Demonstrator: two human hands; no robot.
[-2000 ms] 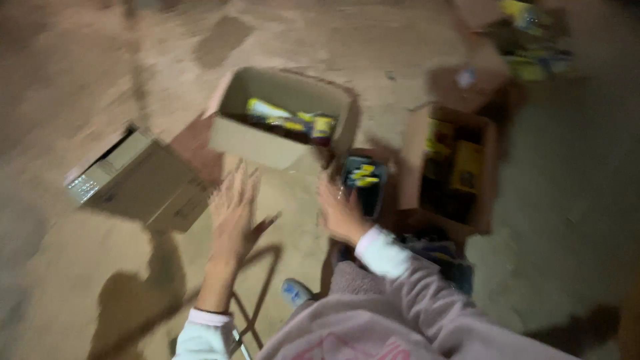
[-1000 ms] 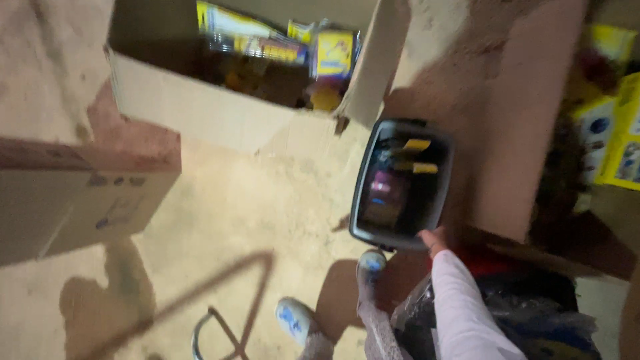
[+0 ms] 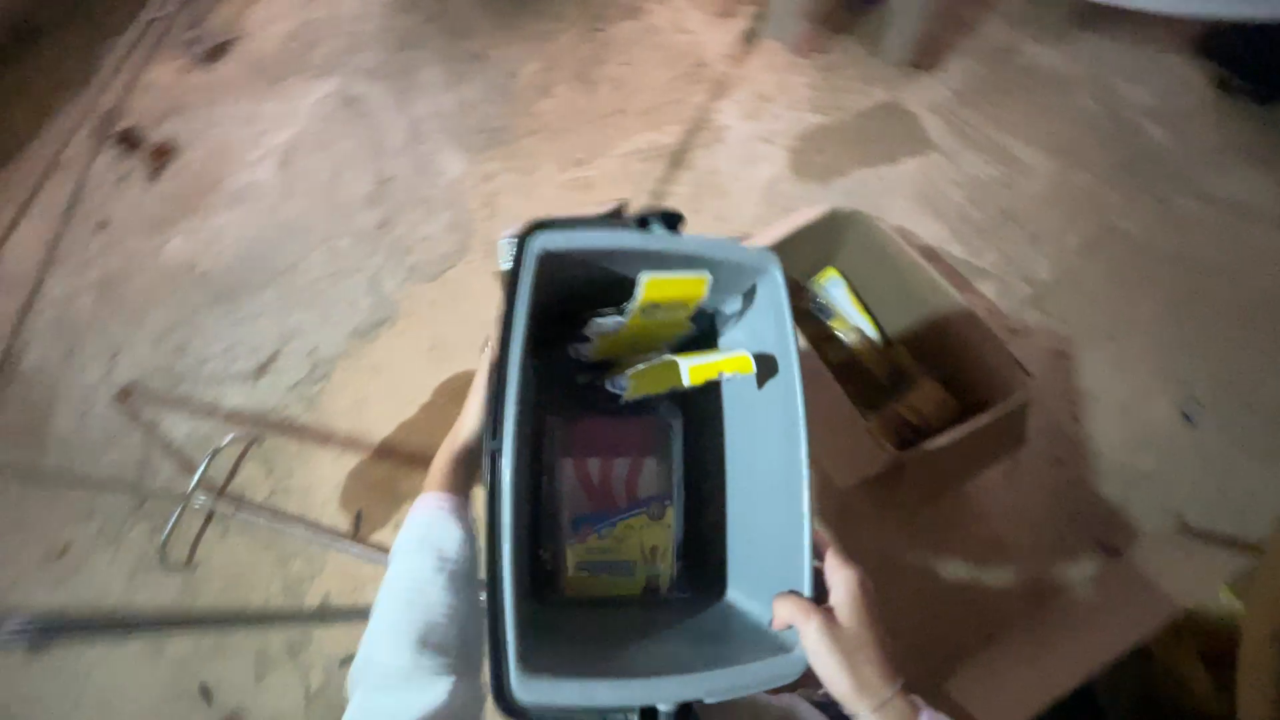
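A deep grey plastic bin (image 3: 765, 480) with a dark outer rim is held up between my hands. My right hand (image 3: 840, 625) grips its lower right edge, thumb over the rim. Against the bin's left side is my left hand (image 3: 462, 430), its fingers mostly hidden behind the wall. Inside, a clear package with a yellow printed card (image 3: 620, 550) and red and white contents lies at the bottom. Two yellow-carded packages, the upper one (image 3: 665, 305) and the lower one (image 3: 690, 372), stand toward the far end.
Behind the bin at right, an open cardboard box (image 3: 930, 270) holds a yellow and white package (image 3: 845, 300) and other items. A bent metal rod (image 3: 190, 505) is at left above the concrete floor (image 3: 330, 200). Cardboard and dark items fill the lower right corner.
The grey bin stood lower, beside the boxes, with one hand at its rim; now it is raised between both my hands. The view has swung strongly.
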